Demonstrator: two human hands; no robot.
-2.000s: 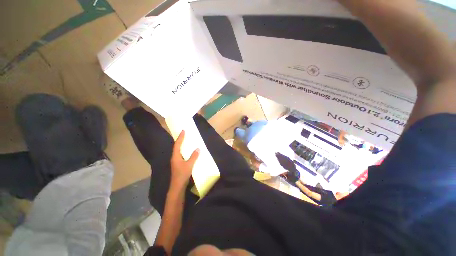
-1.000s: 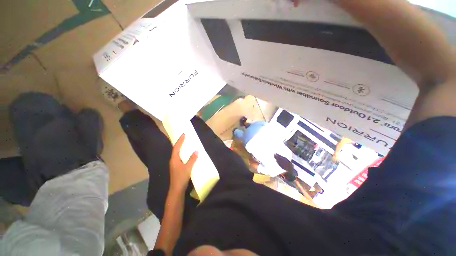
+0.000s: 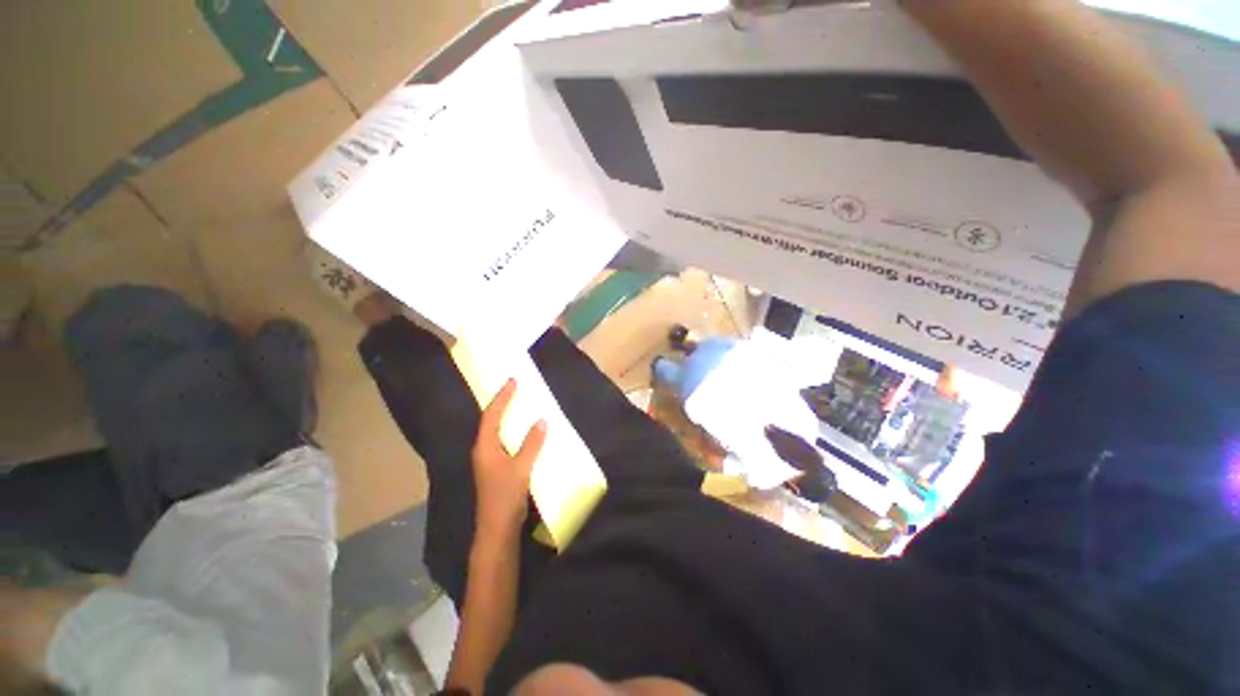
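A white printed soundbar carton (image 3: 830, 177) spans the top, its plain end panel (image 3: 476, 204) turned towards me. My left hand (image 3: 510, 442), low left of centre, is closed on a white-to-yellow paper strip (image 3: 551, 456) above my dark-clothed lap, below the end panel. The strip's upper end meets or passes behind the panel's lower edge; I cannot tell which. My right forearm (image 3: 1101, 123) reaches up across the carton's right part. My right hand is cut off by the top edge, so its hold is hidden.
Another person's grey-clad legs (image 3: 177, 394) and pale sleeve (image 3: 259, 544) are close at left. Cardboard (image 3: 82, 258) covers the green floor. Beyond the carton, a person in white (image 3: 762, 394) bends near more printed cartons (image 3: 884, 394).
The carton, left hand and strip have shifted slightly right and down in view, the hand still on the strip. The other person's forearm now shows at lower left. The person in white has shifted slightly.
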